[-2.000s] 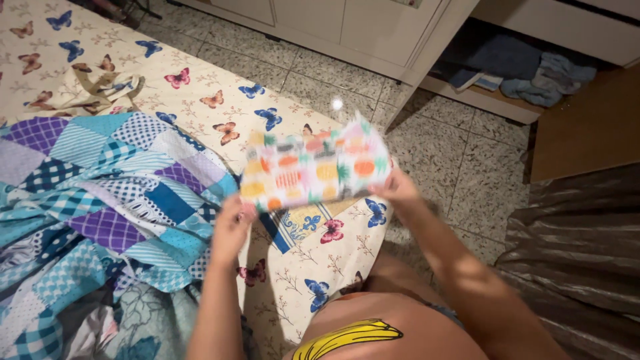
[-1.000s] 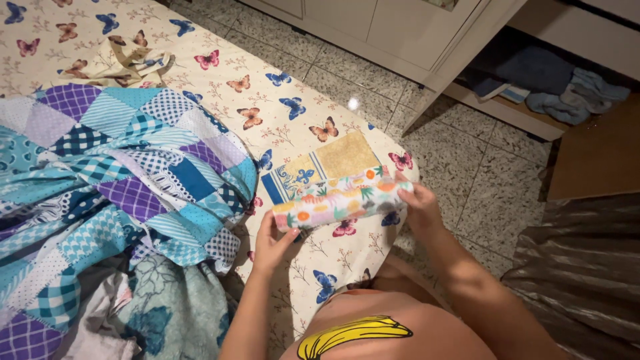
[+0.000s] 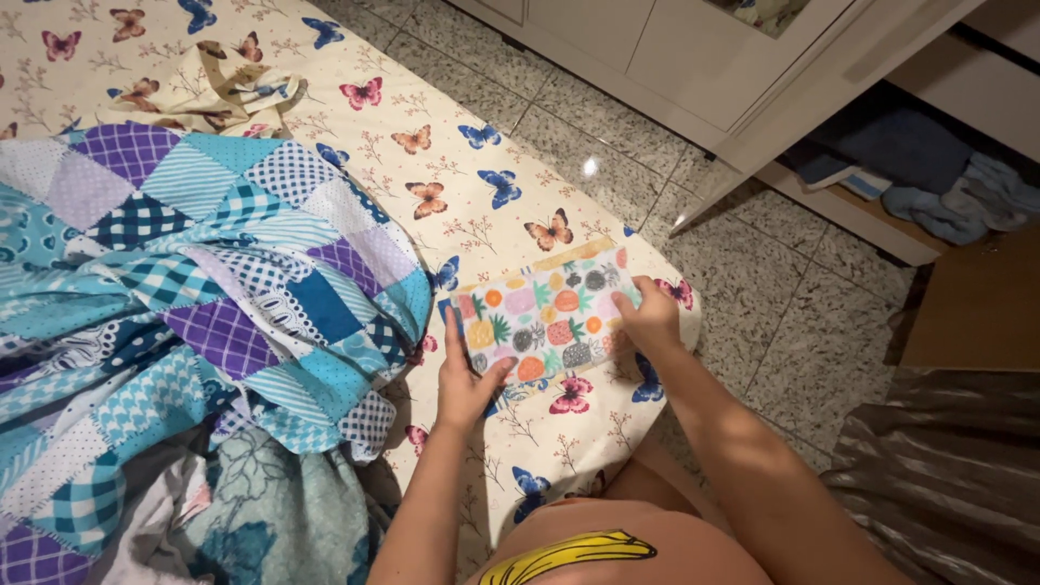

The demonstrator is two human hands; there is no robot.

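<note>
A folded cloth with a colourful pineapple print (image 3: 548,313) lies flat between my hands, near the corner of the bed. My left hand (image 3: 469,382) is at its left edge, with the thumb on top and the fingers along the side. My right hand (image 3: 650,315) pinches its right edge between thumb and fingers. Under it, a yellowish folded cloth with blue patterning (image 3: 597,246) shows only at the edges. Both rest over a cream sheet with butterflies (image 3: 455,219).
A blue and purple patchwork cover (image 3: 219,301) is bunched at the left, above a grey-green floral blanket (image 3: 284,504). A crumpled butterfly cloth (image 3: 215,97) lies behind. Across the tiled floor (image 3: 723,244) stands a cabinet (image 3: 691,65) with an open compartment holding folded clothes (image 3: 902,154).
The pineapple-print cloth, a narrow strip held over the yellowish cloth one second ago, now shows as a wider flat rectangle covering most of it. Both hands still hold its ends.
</note>
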